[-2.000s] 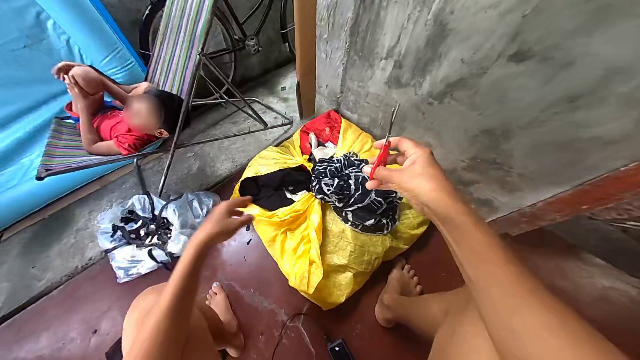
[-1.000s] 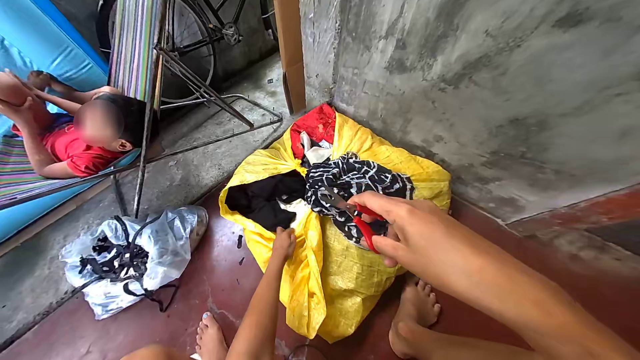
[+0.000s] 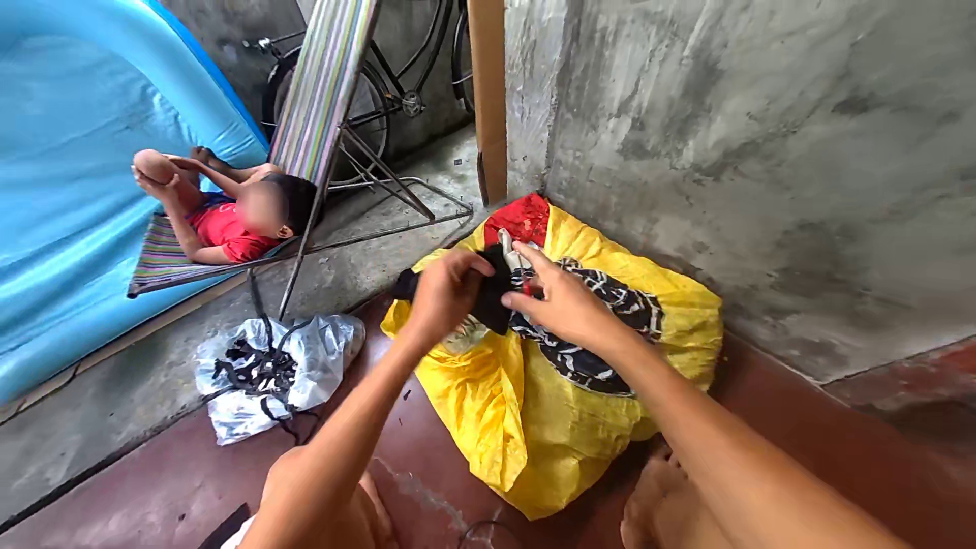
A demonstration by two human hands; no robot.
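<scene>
My left hand (image 3: 450, 293) grips a piece of black cloth (image 3: 492, 301), lifted over a yellow sack. Close beside it on the right, my right hand (image 3: 553, 301) holds a small red-handled tool (image 3: 527, 287), mostly hidden by the fingers; its metal end points up toward the cloth. Under my hands the yellow woven sack (image 3: 579, 450) lies on the floor. On top of it are a black-and-white patterned cloth (image 3: 587, 374), a red cloth (image 3: 522, 219) and some white cloth, partly covered by my right hand.
A clear plastic bag (image 3: 328, 351) with black strips stands left of the sack. Beyond it, a person lies on a striped folding lounger (image 3: 320, 99) beside a blue inflatable (image 3: 91, 191). A bicycle (image 3: 381, 99) stands behind. A grey concrete wall (image 3: 762, 152) rises at the right.
My left hand has taken hold of the black cloth, which lay on the sack earlier, and raised it. My right hand has brought the red-handled tool close to it.
</scene>
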